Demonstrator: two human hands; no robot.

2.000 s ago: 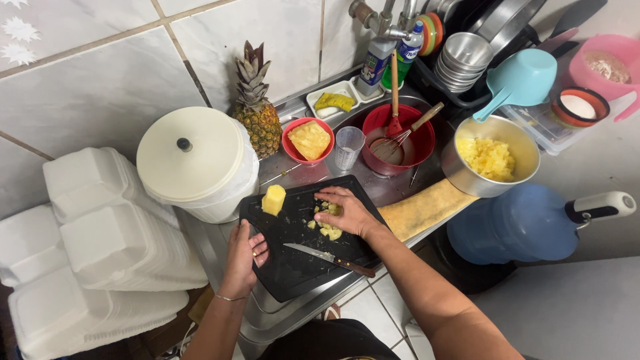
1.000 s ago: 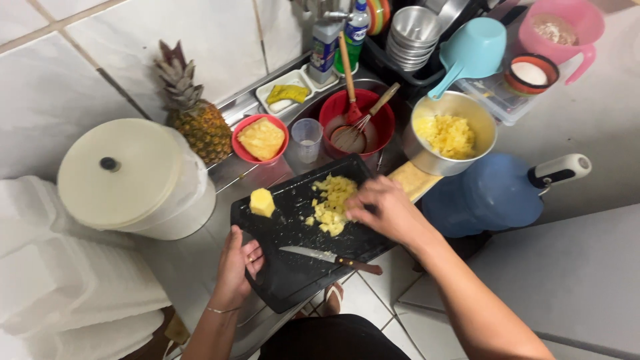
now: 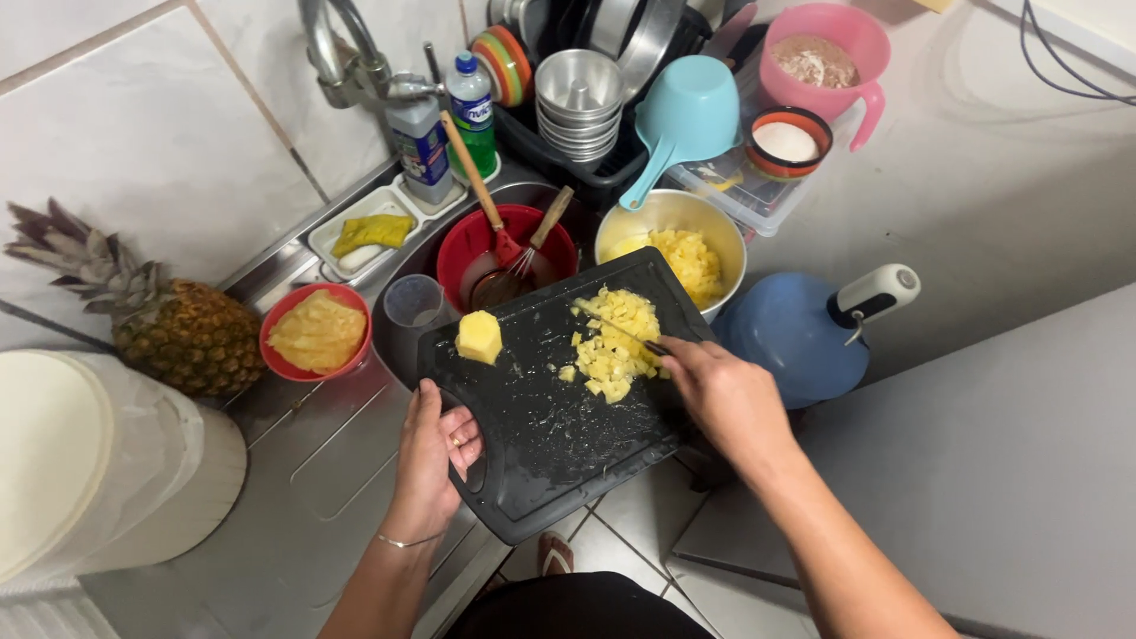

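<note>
My left hand (image 3: 439, 444) grips the handle end of a black plastic cutting board (image 3: 550, 453), its fingers through the handle opening. In my right hand (image 3: 723, 390) is a knife (image 3: 621, 328), its blade lying over diced yellow fruit (image 3: 612, 355) on the board. A larger chunk of yellow fruit (image 3: 479, 337) sits near the board's upper left corner. The board's far right corner overlaps the near rim of a metal pot (image 3: 657, 213) that holds more diced fruit (image 3: 692, 257).
Beyond the board are a red bowl (image 3: 453, 240) with a spatula and whisk, a clear cup (image 3: 414, 302) and a red bowl of peel-like pieces (image 3: 318, 331). A whole pineapple (image 3: 186, 333) and white bucket (image 3: 177, 488) stand left; a blue water jug (image 3: 790, 333) stands right.
My right hand has taken hold of the knife, which lay on the board before. The board has moved toward the metal pot and now overlaps it.
</note>
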